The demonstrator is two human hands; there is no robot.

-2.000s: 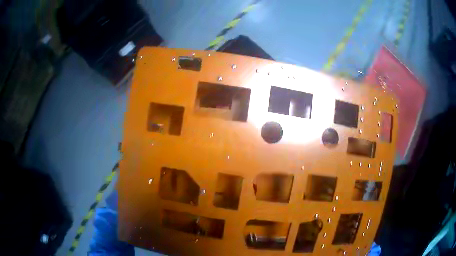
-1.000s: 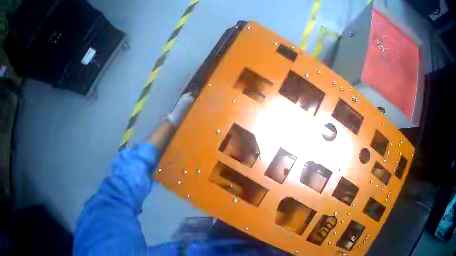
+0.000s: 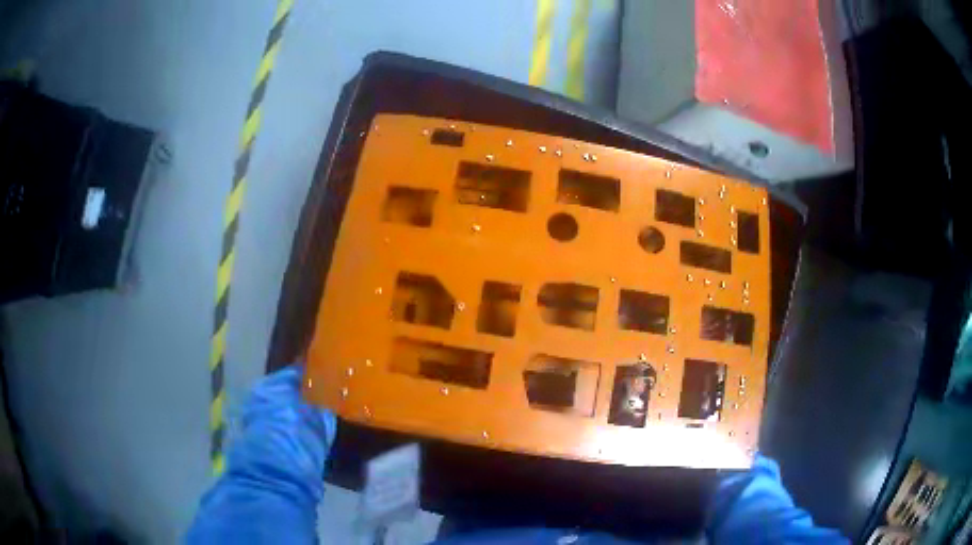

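Note:
An orange cut-out fixture plate (image 3: 501, 256) lies level over or within the mouth of a large black plastic bin (image 3: 320, 224). The plate has many rectangular holes, two round holes and small metal studs. My two blue sleeves reach to its near corners, one at the left and one at the right. Both of my hands are hidden at the plate's edges, so their grip does not show. How deep the plate sits in the bin cannot be told. A white label hangs at the bin's near side.
A red-topped grey box (image 3: 762, 75) stands just beyond the bin at the upper right. Another black bin (image 3: 91, 202) stands at the left. Yellow-black tape (image 3: 237, 192) runs along the grey floor. Orange-brown parts (image 3: 911, 500) lie at the lower right.
The plate has turned from a steep tilt to nearly level and now sits within the black bin's outline. My left hand, visible a second ago on its edge, is now hidden.

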